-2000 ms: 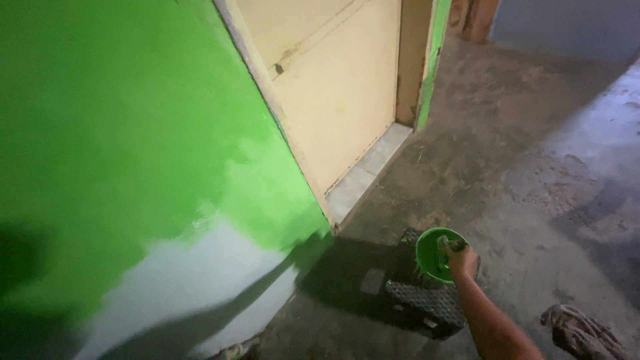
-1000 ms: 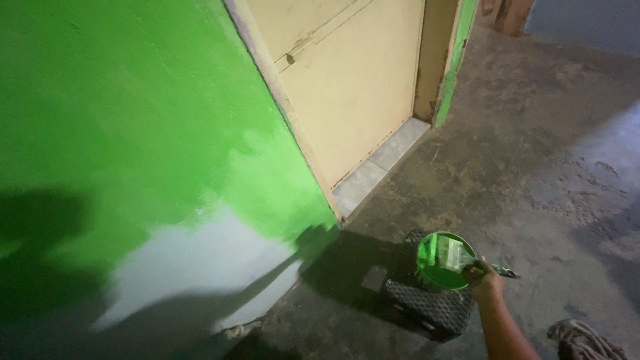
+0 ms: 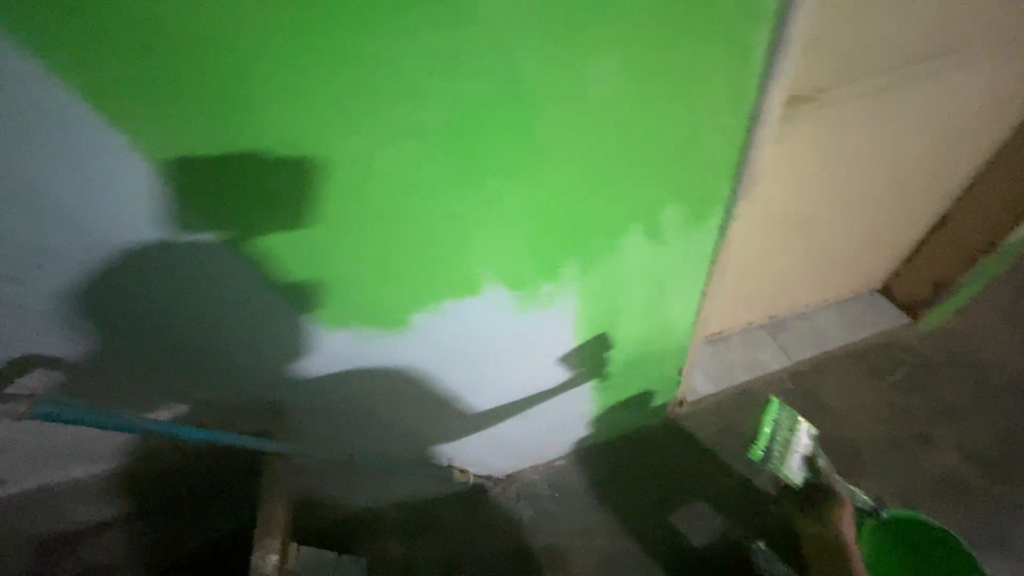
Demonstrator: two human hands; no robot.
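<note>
My right hand (image 3: 828, 512), at the lower right, is closed on a flat paintbrush (image 3: 788, 440). Wet green paint covers its bristles, which point up and left, off the wall. Just right of the hand is a green paint bucket (image 3: 920, 544), partly cut off by the frame's bottom edge. To the left stands a wall (image 3: 496, 144) coated green over most of its face, with a pale uncoated patch (image 3: 512, 344) low down. Shadows of a person and a brush fall across it. My left hand is out of view.
A cream door (image 3: 864, 184) with a grey tiled sill (image 3: 800, 336) adjoins the wall at the right. Along the lower left runs a blue bar (image 3: 160, 428) above an upright post (image 3: 272, 512). The concrete floor (image 3: 944, 416) lies in dim light.
The brush was over the bucket's opening; my right hand has lifted it out, and it now stands to the bucket's left. The view has swung left toward the wall.
</note>
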